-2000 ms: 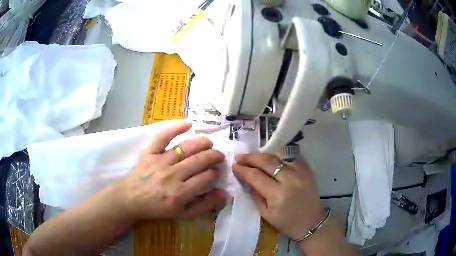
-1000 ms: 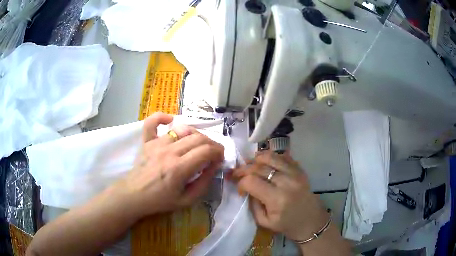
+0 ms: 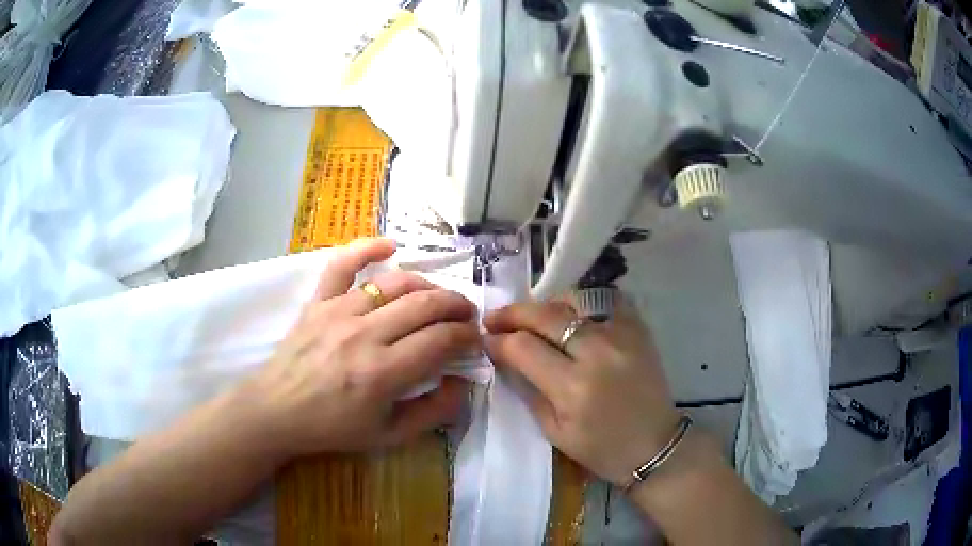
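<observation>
A wide white garment panel (image 3: 192,331) lies left of the needle, partly under my left hand (image 3: 373,347), whose fingers press on its folded edge. A narrow white band (image 3: 512,469) runs from the presser foot (image 3: 486,261) toward me. My right hand (image 3: 581,384) has its thumb and fingertips together on the band just in front of the foot, touching the seam area beside my left fingertips. The cloth under both hands is hidden.
The machine head (image 3: 522,117) stands above the needle, with its arm to the right. Stacked white strips (image 3: 787,363) lie right, beside thread snips (image 3: 858,416). White cloth heaps (image 3: 117,192) lie left and behind the head. Orange printed tape (image 3: 346,187) covers part of the table.
The band, bunched and curved a second ago, now lies straight toward me. My right hand has moved slightly up toward the presser foot. My left hand stays on the panel.
</observation>
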